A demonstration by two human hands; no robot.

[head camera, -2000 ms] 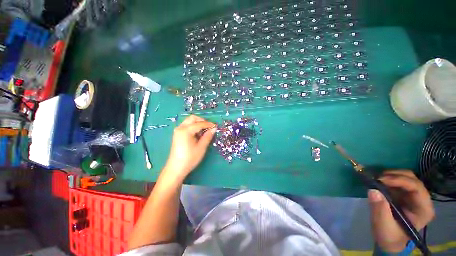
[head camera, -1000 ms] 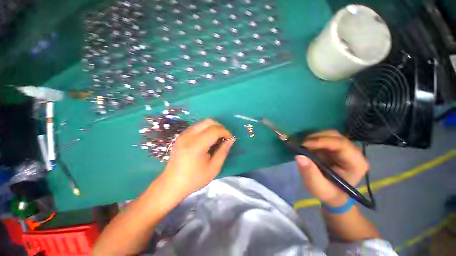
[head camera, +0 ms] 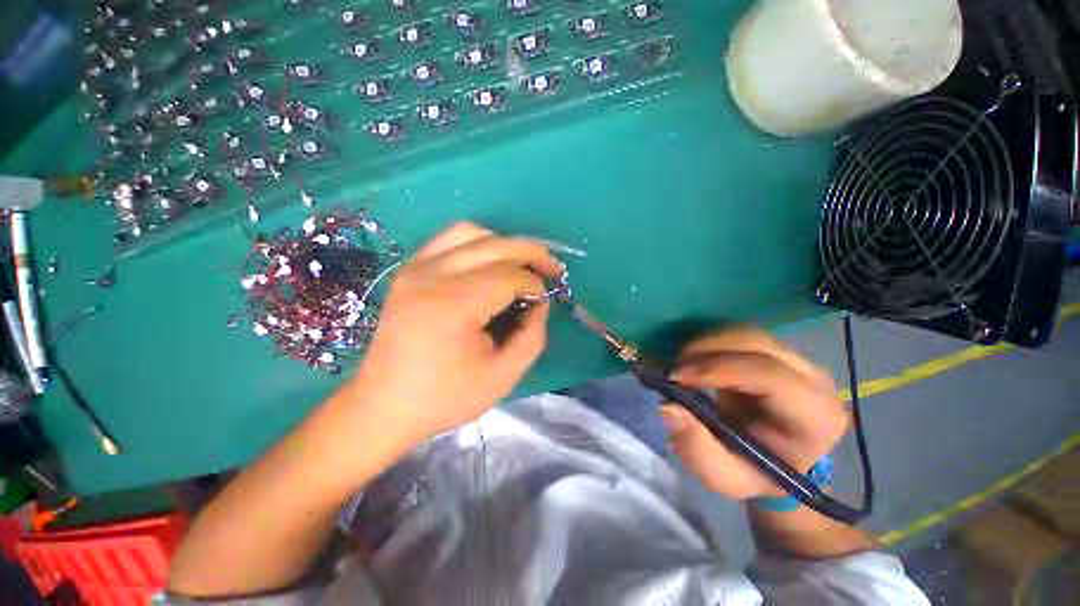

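Note:
My left hand [head camera: 456,326] pinches a small wired component at its fingertips, just above the green mat. A small circuit board [head camera: 560,284] shows at those fingertips, partly hidden by them. My right hand [head camera: 758,414] holds the black soldering iron [head camera: 722,432]. The iron's copper-coloured tip is close to the board; whether it touches cannot be told. A heap of wired components [head camera: 310,290] with red and black leads lies left of my left hand. A thin pale strip [head camera: 563,247] lies on the mat just beyond my left fingertips.
The clear blister tray [head camera: 391,89] with rows of modules lies behind. The off-white pot [head camera: 829,65] and black fume fan [head camera: 936,219] stand at the right. White sticks [head camera: 26,296] and a dark brush or probe [head camera: 89,406] lie left. A red crate [head camera: 101,562] is below the bench edge.
My left hand has gone from the heap to the small board, which is now at its fingertips. The iron tip has come close to it. The view has shifted right.

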